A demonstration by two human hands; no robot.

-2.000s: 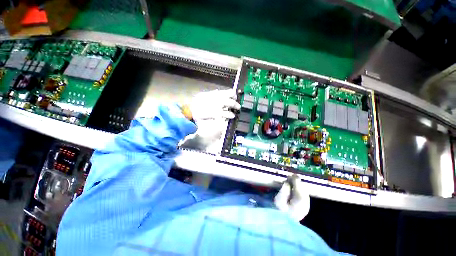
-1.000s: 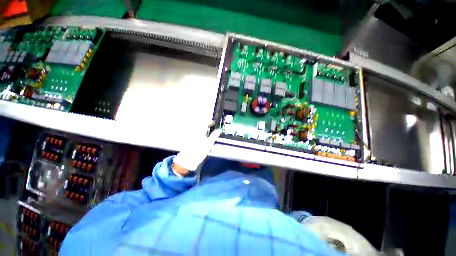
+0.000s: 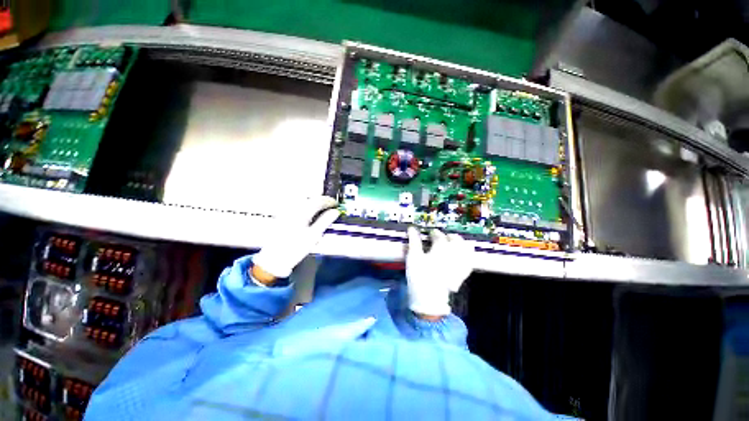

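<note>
A green circuit board (image 3: 443,164) crowded with parts lies in a light-rimmed carrier frame (image 3: 460,66) on the conveyor rails in front of me. It bears a round dark choke and grey blocks. My left hand (image 3: 296,238), in a white glove, is at the frame's near left corner, fingertips at its edge. My right hand (image 3: 435,267), also white-gloved, has its fingers at the near edge of the frame, left of the orange strip. Whether either hand grips the frame is not clear.
Another circuit board (image 3: 62,123) lies on the conveyor at the left. The near conveyor rail (image 3: 205,226) runs across the view. Trays with orange-red rows of parts (image 3: 107,296) are at lower left. A green shelf (image 3: 328,20) is behind the line.
My right hand has come up from low at the right to the frame's near edge. My left hand stays near the corner. The whole view has shifted, so the boards appear further left and higher.
</note>
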